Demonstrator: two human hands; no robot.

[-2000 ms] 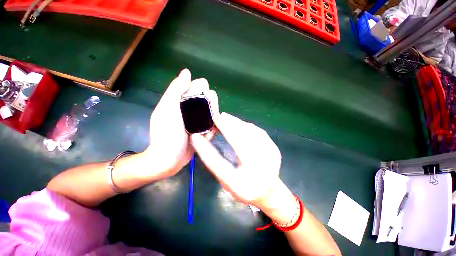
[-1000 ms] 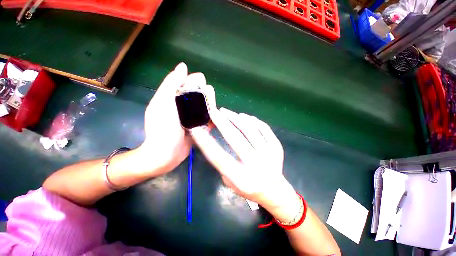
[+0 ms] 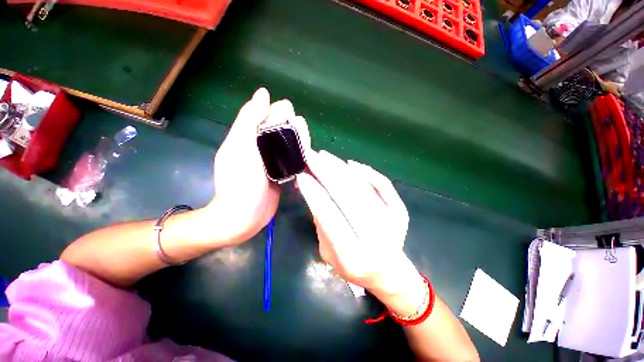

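Note:
A watch head with a glossy dark square face and pale metal rim is held face up near the middle of the view. My left hand is closed around its left and far sides. My right hand touches the watch's lower right edge with its fingertips. Both hands look overexposed, so finger detail is hard to tell. No strap shows. A thin blue stick lies on the green bench just below my left hand. A small white piece shows partly under my right hand.
Red parts bin and clear bottle at left. Wood-edged board upper left. Red tray at the top. Blue bin upper right. White card and clipboard with papers lower right.
The watch has shifted slightly right and tilted, and its lower rim shows again. My right fingertips have moved from its bottom edge towards its lower right edge.

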